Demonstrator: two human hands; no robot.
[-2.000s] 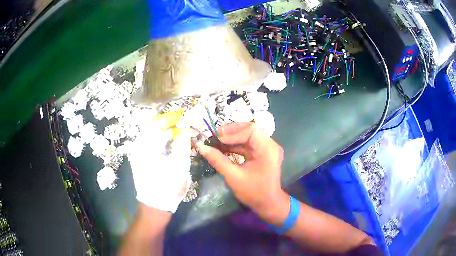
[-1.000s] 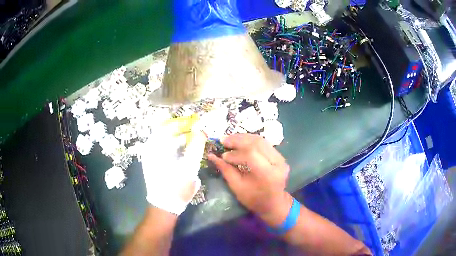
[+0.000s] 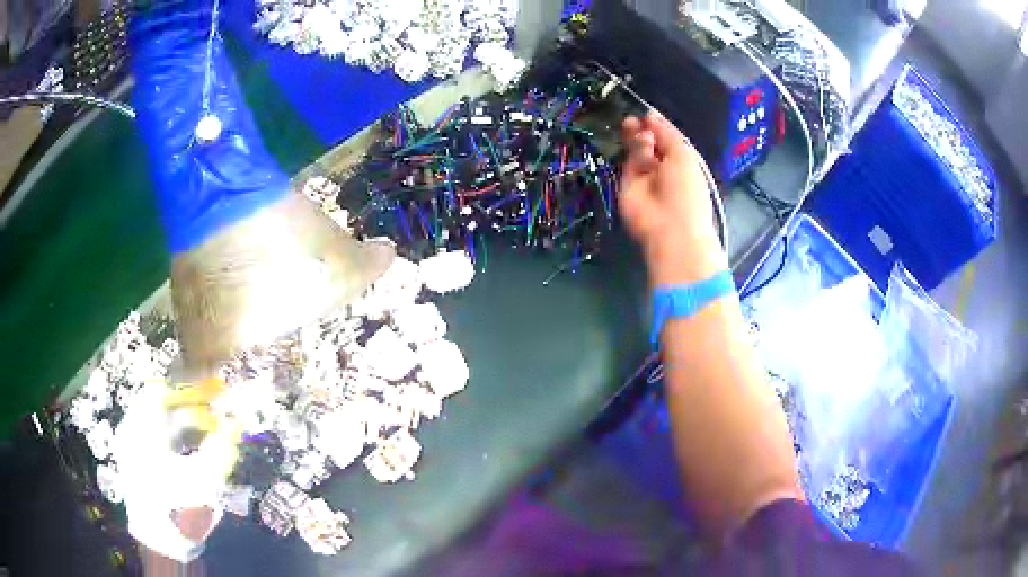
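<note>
My left hand, in a white glove with yellow fingertips, is at the lower left among the white boards. Glare washes it out, and what lies between its fingers cannot be made out. My bare right hand is raised at the right end of the wired connectors, fingers curled, just left of the soldering station. Whether it grips anything is unclear. The connectors lie in a dark heap with red, blue and green wires. No soldering iron can be made out.
The fume hood, with its blue-wrapped neck, hangs over the pile's left part. A cable curves beside my right hand. A blue tote with a clear bag stands at the right, another blue tote behind it. More white boards lie at the back.
The view has swung right. My right hand has left my left hand and moved up and right to beside the soldering station. My left hand stays by the white boards under the hood.
</note>
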